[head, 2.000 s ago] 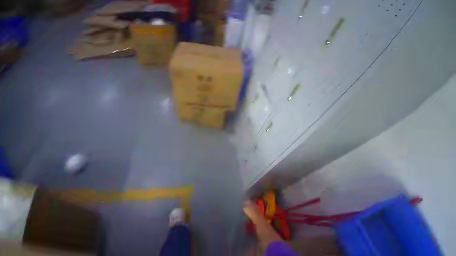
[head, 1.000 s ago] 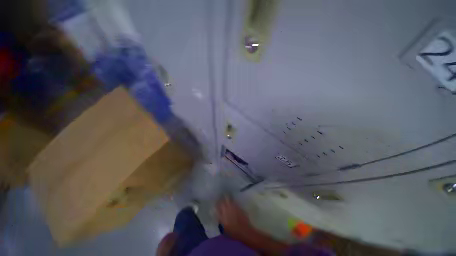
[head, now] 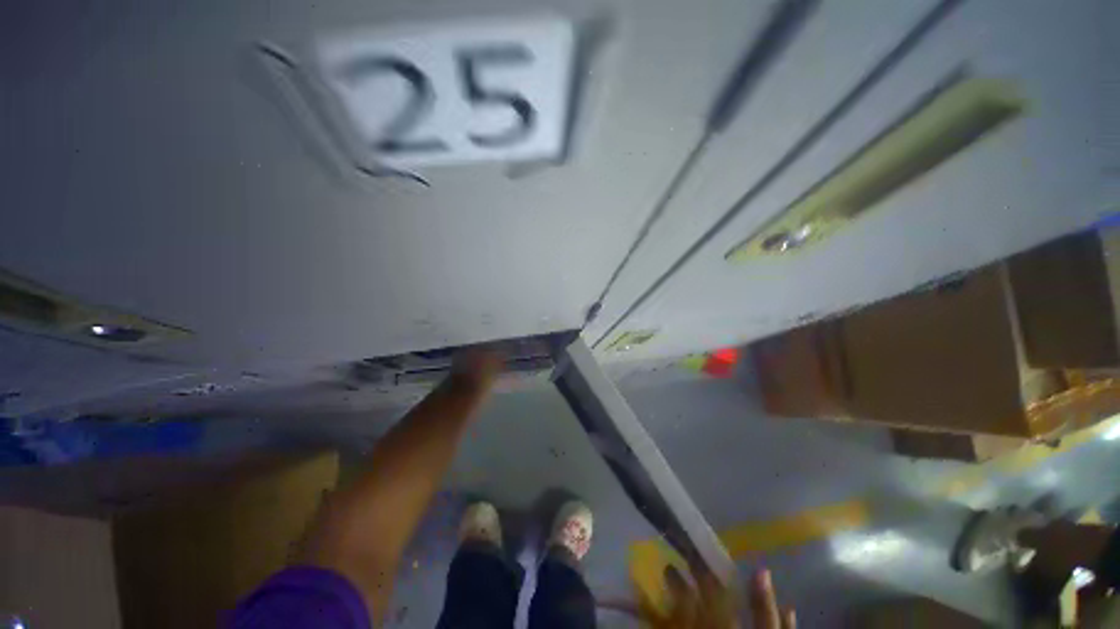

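A pale grey metal cabinet (head: 369, 246) fills the upper view, with a "25" label (head: 448, 96). A low cabinet door (head: 645, 461) stands swung open towards me. My left hand (head: 479, 366) is blurred at the dark opening (head: 534, 350) beside the door's hinge side; its fingertips are hidden and I cannot tell whether it holds anything. My right hand (head: 719, 600) is at the bottom edge, partly cut off, with fingers on both sides of the door's outer end.
Brown cartons (head: 921, 356) stand at the right. An open carton (head: 227, 528) is at the lower left. Another person's shoe (head: 989, 541) shows at the lower right. My shoes (head: 574, 526) are on the grey floor beside a yellow line (head: 798, 528).
The view has moved along the cabinets from label 24 to label 25. A low door now stands open, with my left hand at the opening and my right hand at the door's end.
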